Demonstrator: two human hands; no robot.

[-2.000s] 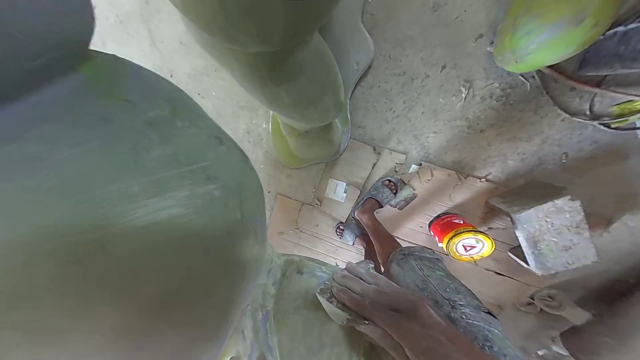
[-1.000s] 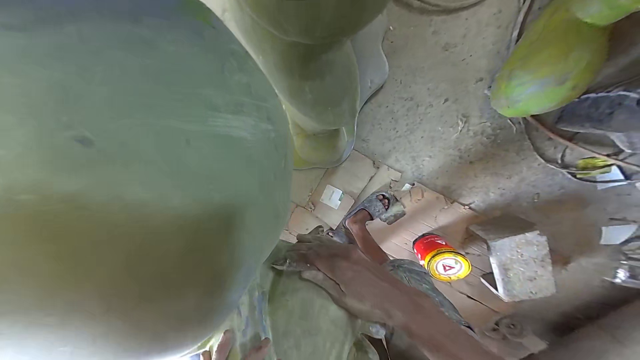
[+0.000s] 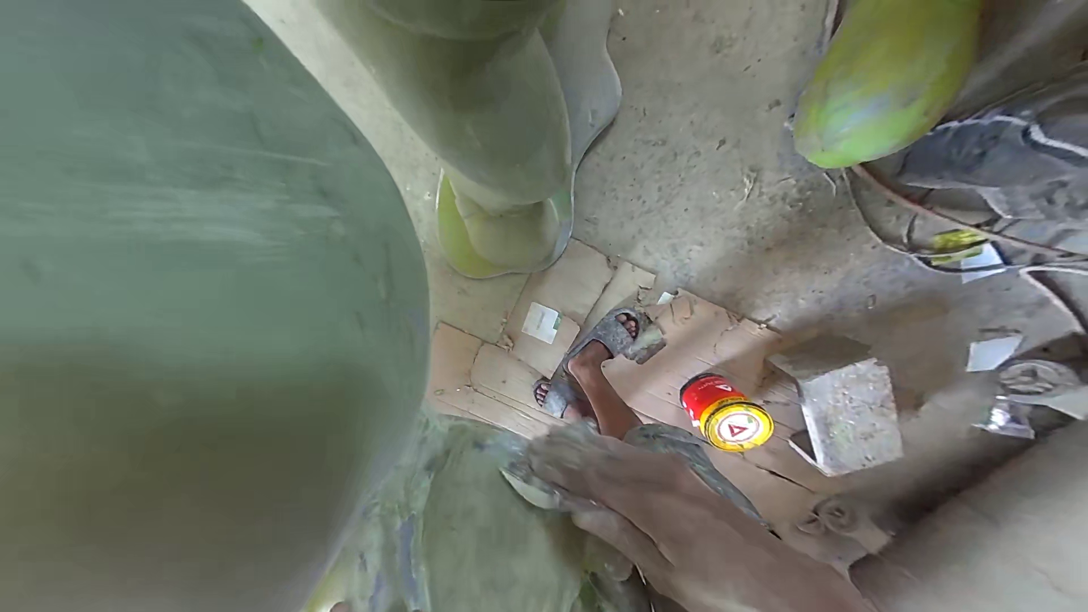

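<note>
My right hand (image 3: 620, 501), coated with dust and blurred, presses a thin pale pad (image 3: 529, 490) against the rounded green-grey surface (image 3: 484, 527) of a large moulded figure. What the pad is made of I cannot tell. Left of it bulges a much larger smooth rounded part (image 3: 212, 255), with pale streaks across it. Of my left hand only what may be a fingertip shows at the bottom edge, too little to tell its state. Above, a leg-like moulded part (image 3: 501, 127) stands on a flat base.
Cardboard sheets (image 3: 671, 340) lie on the concrete floor under my sandalled feet (image 3: 603, 340). A red and yellow tin (image 3: 735, 425) stands beside a dusty block-like box (image 3: 850, 416). Cables (image 3: 901, 200) and a green-yellow moulded part (image 3: 884, 85) are at the upper right.
My right hand has moved on the rounded surface. The fingers seen at the bottom edge one second ago are nearly out of view.
</note>
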